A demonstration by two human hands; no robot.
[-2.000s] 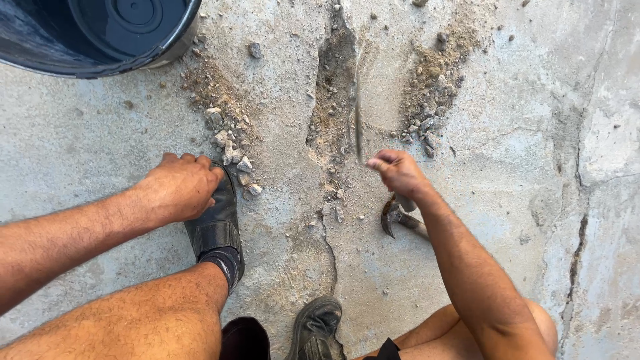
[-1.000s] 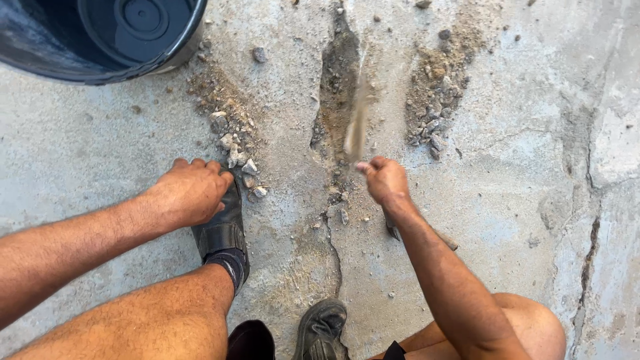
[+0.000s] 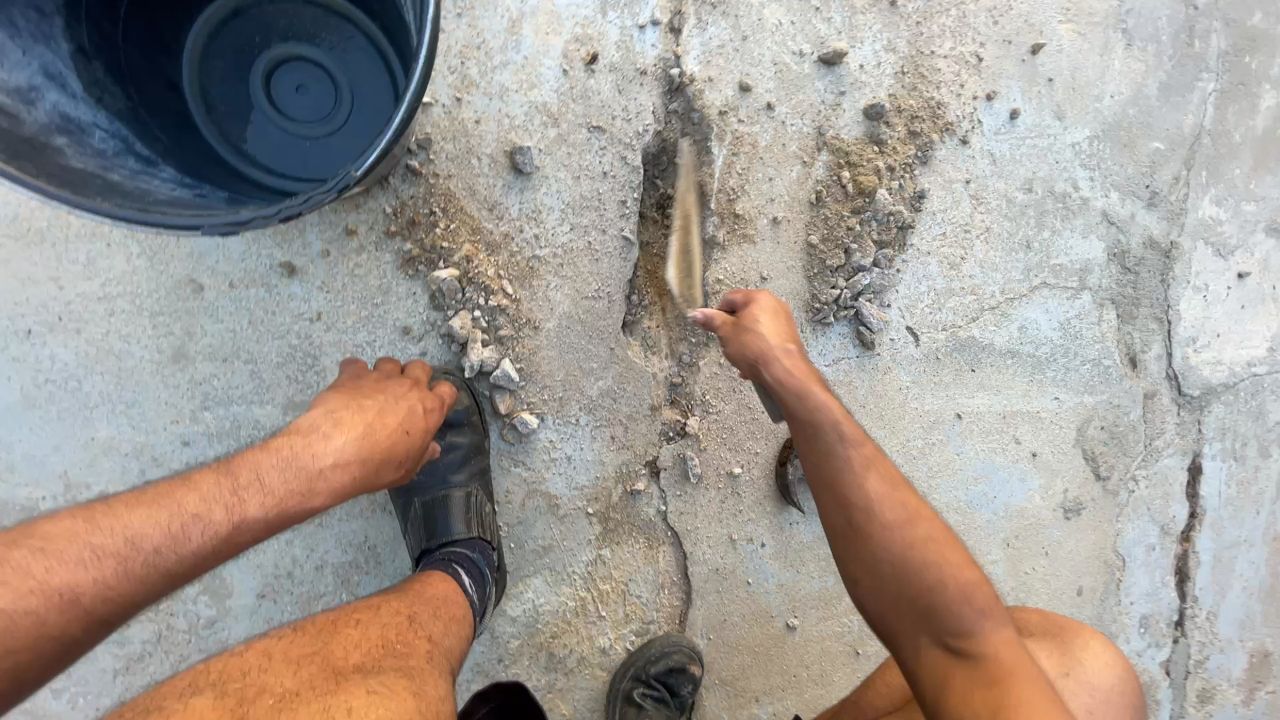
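Observation:
My right hand [image 3: 757,335] is closed round the handle of a trowel [image 3: 686,235], whose blurred blade points away from me over the broken-out groove [image 3: 655,215] in the concrete floor. Whether the blade touches the groove I cannot tell. The metal head of a hammer [image 3: 789,475] lies on the floor beside my right forearm, which hides the rest of it. My left hand [image 3: 385,425] rests on the toe of my black shoe [image 3: 455,450], holding no tool, its fingers bent over the shoe.
A dark bucket [image 3: 400,130] stands at the upper left. Rubble and stones [image 3: 475,340] lie left of the groove, and another heap of rubble [image 3: 865,240] lies to its right. A thin crack [image 3: 675,550] runs toward my other shoe [image 3: 655,680]. A longer crack [image 3: 1187,530] crosses the far right.
The trowel blade, seen as a thin edge along the groove's right side two seconds ago, now shows broader over the groove. My left hand has stayed on the shoe.

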